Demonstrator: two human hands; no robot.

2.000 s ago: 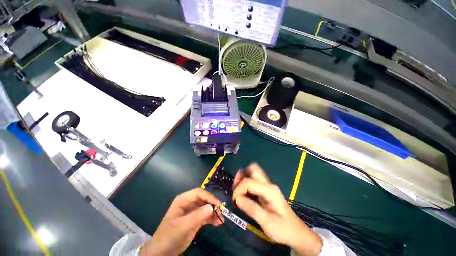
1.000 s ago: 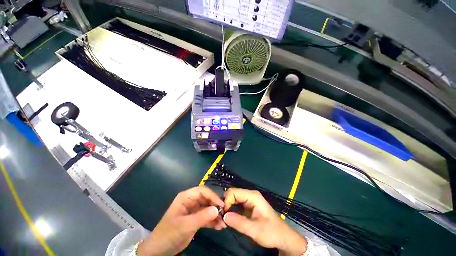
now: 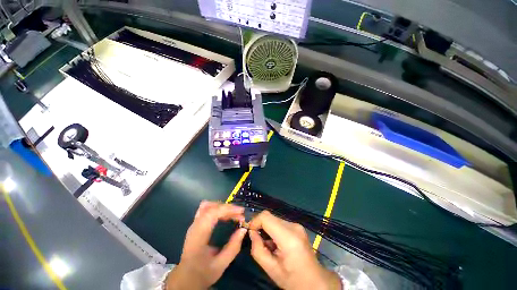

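My left hand (image 3: 211, 241) and my right hand (image 3: 286, 244) meet at the lower middle, fingertips together. Between them they pinch a small cable end (image 3: 245, 225) with a tiny light glint; the fingers hide most of it. A bundle of thin black cables (image 3: 363, 241) lies on the green mat, its ends just beyond my hands and its strands running to the lower right. The grey-purple tape dispenser (image 3: 238, 133) stands beyond my hands, with a short black strip at its front.
A cream tray (image 3: 195, 107) at left holds black cables. The white board bears a tape roll (image 3: 72, 135) and red-handled scissors (image 3: 101, 173). A green fan (image 3: 271, 61) stands behind the dispenser. The right tray (image 3: 487, 198) holds a blue bin (image 3: 419, 140) and tape rolls (image 3: 306, 122).
The white label strip seen at my fingers two seconds ago no longer shows. My hands came together at the cable end and are now slightly higher in view. The view has shifted slightly.
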